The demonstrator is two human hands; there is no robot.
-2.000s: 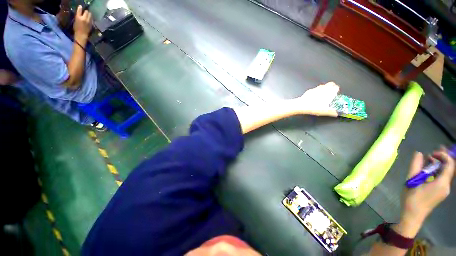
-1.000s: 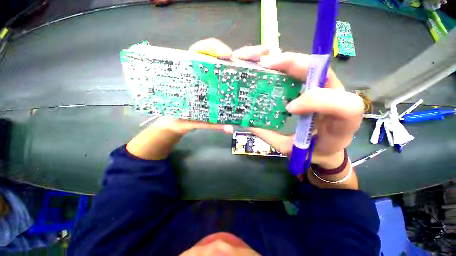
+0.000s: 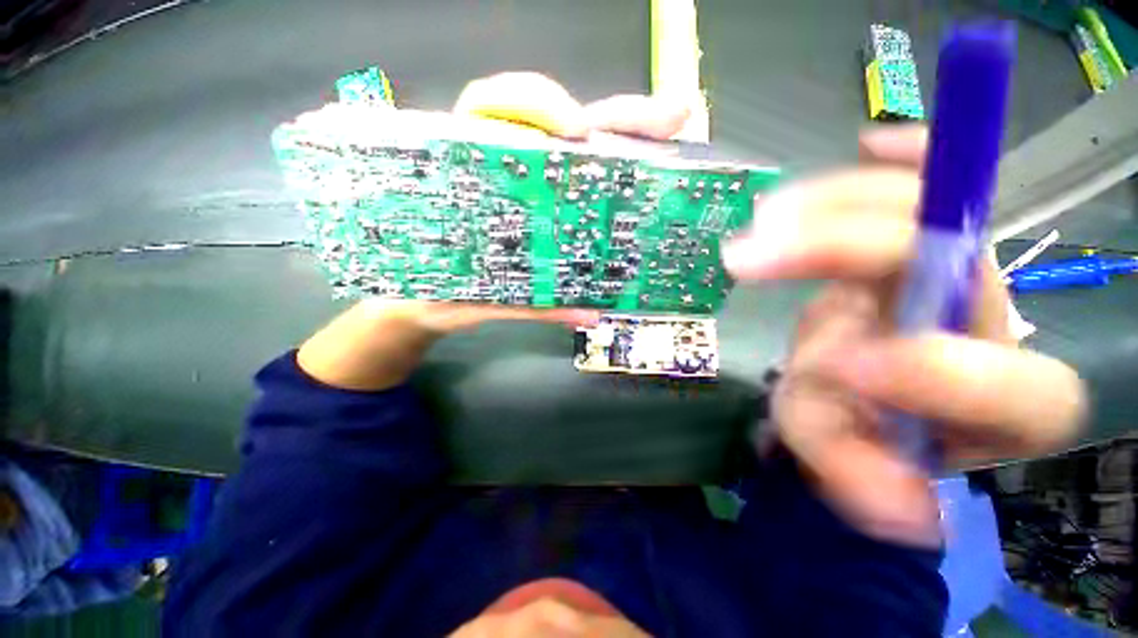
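A green power supply board (image 3: 524, 231) is held up close, its solder side facing me and its long edge running left to right. My left hand (image 3: 387, 337) grips it from below and behind, with fingers showing over the top edge. My right hand (image 3: 917, 337) is blurred at the board's right end and holds a purple-blue marker pen (image 3: 967, 137), roughly upright. One index finger points at the board's right edge; I cannot tell if it touches. A component-side board (image 3: 649, 347) lies on the bench below the held board.
A yellow-green strip (image 3: 676, 62) lies beyond the held board. Other boards lie at the upper right (image 3: 892, 75) and upper left (image 3: 364, 87). A grey post (image 3: 1073, 143), a blue-handled tool (image 3: 1073, 272) and white strips are at right. A blue stool (image 3: 144, 517) is at lower left.
Two seconds ago my left hand was reaching to a board on the bench. Since one second ago my right hand and the marker have moved right, off the board's end. The held board stays nearly in place.
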